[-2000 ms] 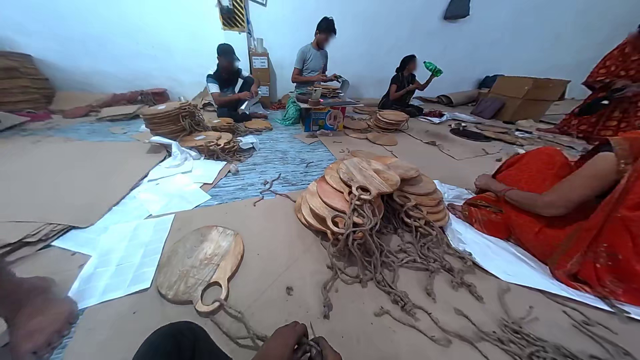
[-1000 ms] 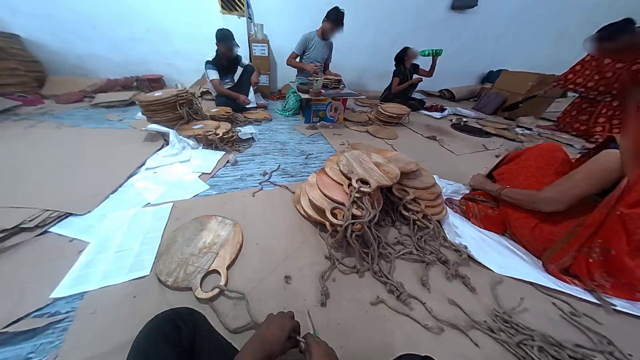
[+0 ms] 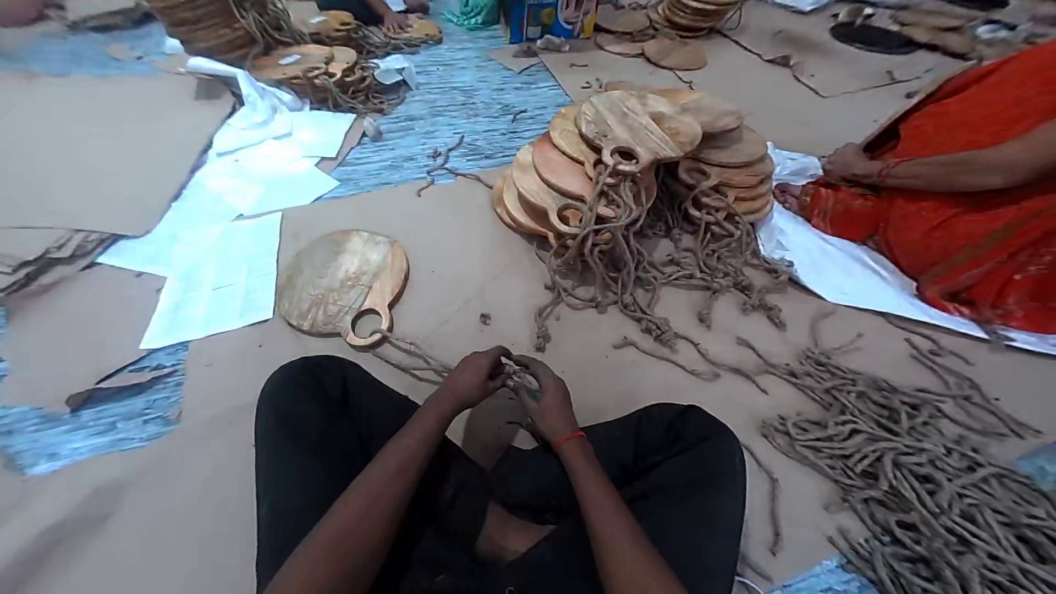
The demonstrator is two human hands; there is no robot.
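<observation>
A round wooden board [image 3: 334, 280] with a ring handle lies flat on the cardboard, left of centre. Brown cord [image 3: 412, 360] runs from its handle hole to my hands. My left hand [image 3: 477, 378] pinches this cord near its ends, and my right hand [image 3: 544, 396], with a red thread at the wrist, grips it from the other side. The fingers of both hands nearly meet; the cord's exact shape between them is partly hidden. Beyond them stands a pile of similar boards [image 3: 635, 124], with knotted cords [image 3: 631, 272] hanging from the handles.
A heap of loose cords [image 3: 916, 470] lies at the right. White paper sheets [image 3: 223, 272] and cardboard pieces [image 3: 91, 148] are at the left. A person in red [image 3: 973, 206] sits at the right beside white sheeting [image 3: 841, 264]. More board stacks [image 3: 206, 29] stand farther back.
The view has tilted downward. My hands stay together at the cord's end, and the cord from the board now runs straighter toward them than one second ago.
</observation>
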